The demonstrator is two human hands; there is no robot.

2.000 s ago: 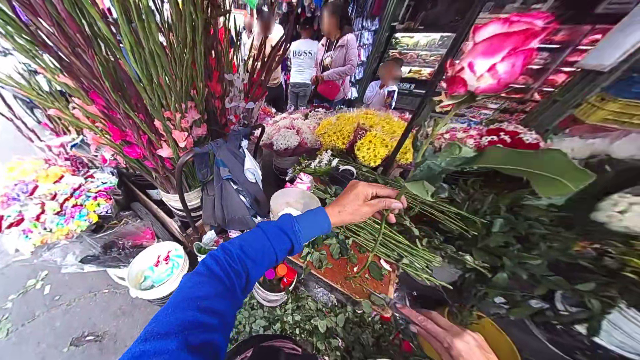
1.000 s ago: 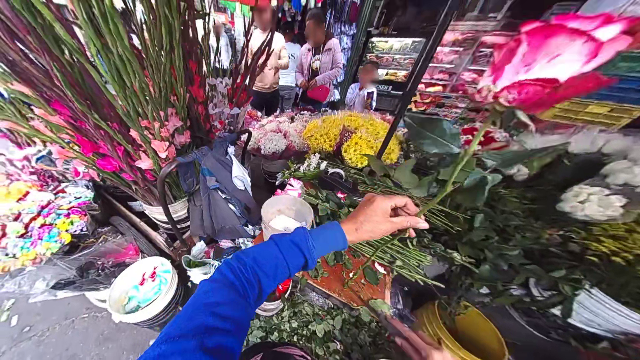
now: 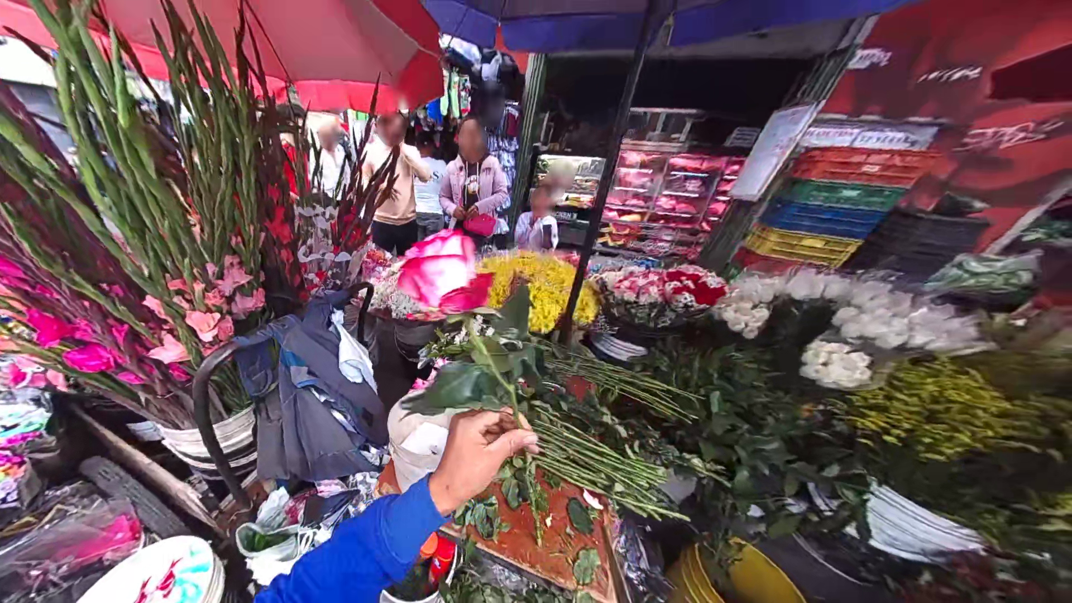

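Note:
My left hand [image 3: 479, 456], in a blue sleeve, pinches the stem of a pink and white rose [image 3: 444, 275] between thumb and fingers. The bloom stands above the hand, with large green leaves [image 3: 461, 388] below it. The lower stem hangs over a reddish-brown board [image 3: 557, 536] strewn with cut leaves. Just right of the hand, a bundle of long green stems [image 3: 603, 461] lies across the board's far part. My right hand is out of view.
A yellow bucket [image 3: 758, 578] stands right of the board, a white bucket [image 3: 419, 440] behind my left hand. A black pole [image 3: 605, 176] rises beyond the stems. Gladioli fill a bucket [image 3: 209, 444] at left, beside a cart handle [image 3: 205, 419] hung with a dark jacket [image 3: 314, 402]. Several people stand behind.
The rose, at the upper right before, now stands above my left hand at the centre. My right hand, at the bottom edge earlier, has left the view. The view has tilted up.

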